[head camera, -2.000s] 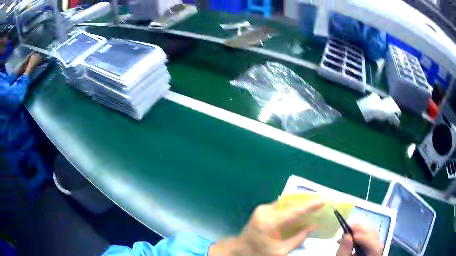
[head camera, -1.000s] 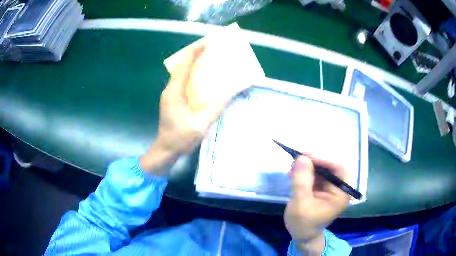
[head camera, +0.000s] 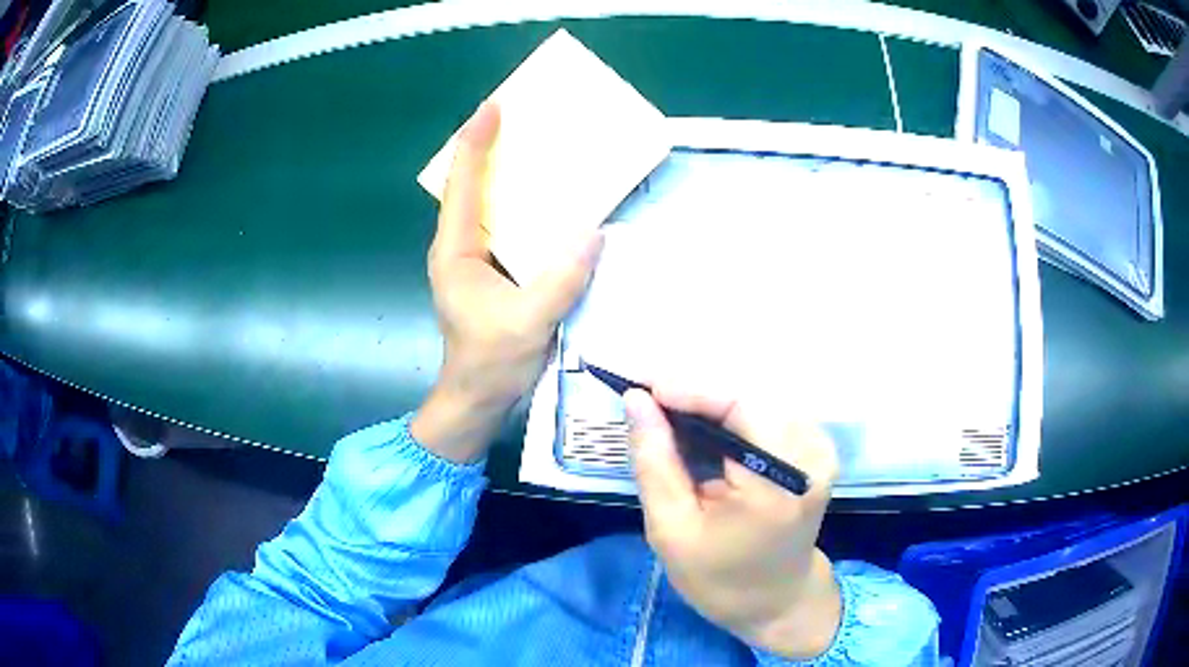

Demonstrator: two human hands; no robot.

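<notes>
A white-edged housing (head camera: 808, 300) lies flat on the green bench in front of me, its centre glaring white, with slotted grilles near its two lower corners. My left hand (head camera: 502, 293) holds a pale yellow release-paper sheet (head camera: 574, 143) over the housing's upper left corner. My right hand (head camera: 737, 521) holds slim black tweezers (head camera: 717, 443) with pale lettering. Their tip is at the housing's left inner edge, above the lower left grille. Whether a small piece is at the tip, I cannot tell.
A stack of housings (head camera: 117, 111) stands at the upper left. Another housing (head camera: 1069, 170) lies tilted at the upper right. A blue-rimmed tote (head camera: 952, 573) with panels inside is below the bench edge at the lower right. A white strip (head camera: 365, 37) crosses the bench's far side.
The view has swung down onto the housing. The tweezers have moved from above the housing's middle to its left inner edge. My left hand still holds the sheet.
</notes>
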